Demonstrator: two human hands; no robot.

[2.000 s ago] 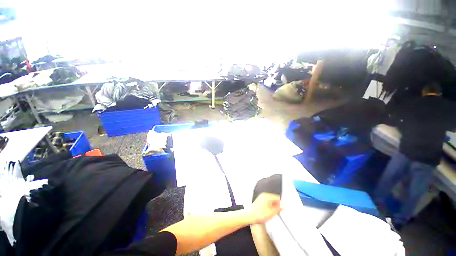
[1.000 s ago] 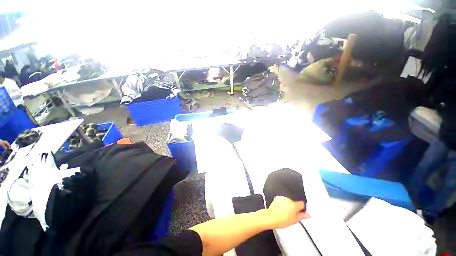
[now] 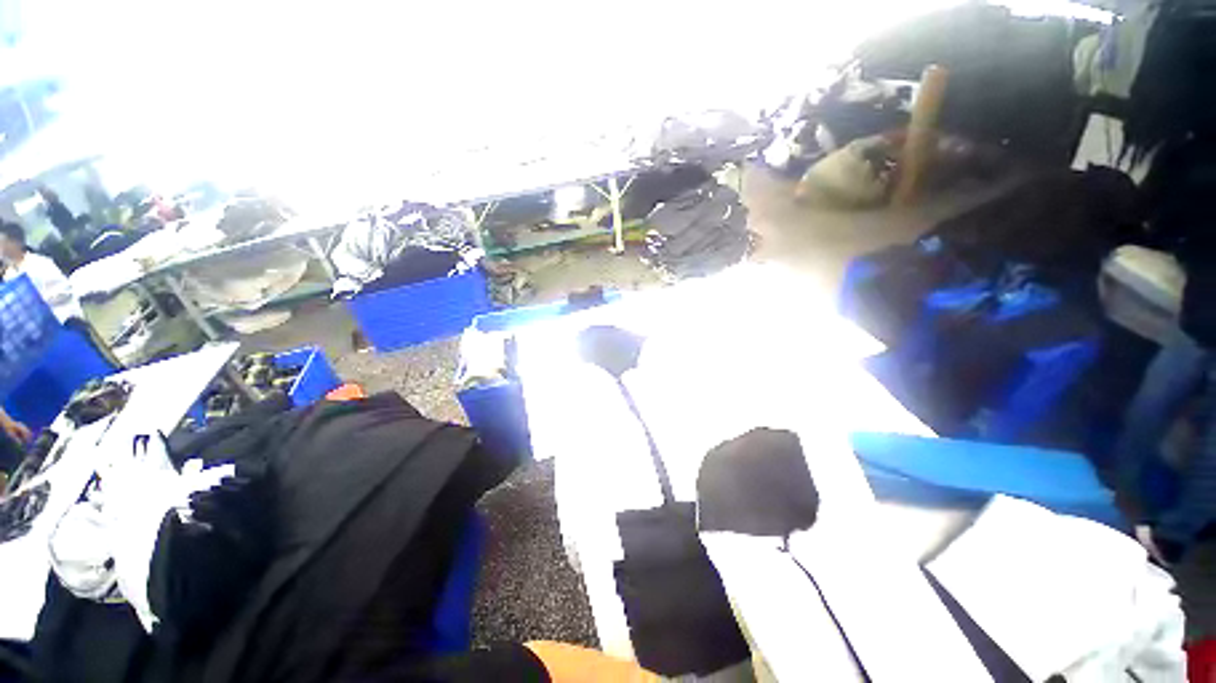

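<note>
A white panel [image 3: 780, 587] with a thin black stripe lies in front of me on the table, its rounded black part [image 3: 758, 482] at the far end. To its left lies another white panel with a black stripe, a small rounded black part [image 3: 611, 348] at its far end and a black block [image 3: 678, 587] at its near end. Part of my left forearm shows at the bottom edge; my left hand is out of the picture. My right hand is not in view.
A blue folded sheet [image 3: 990, 470] and crumpled white cloth [image 3: 1067, 580] lie to the right. A black cloth heap [image 3: 320, 534] is at the left. Blue crates [image 3: 424, 310] stand beyond. A person is partly visible at the right edge, another at the left.
My left hand has let go of the panel's black part and drawn back out at the bottom edge. The rounded black part now lies uncovered.
</note>
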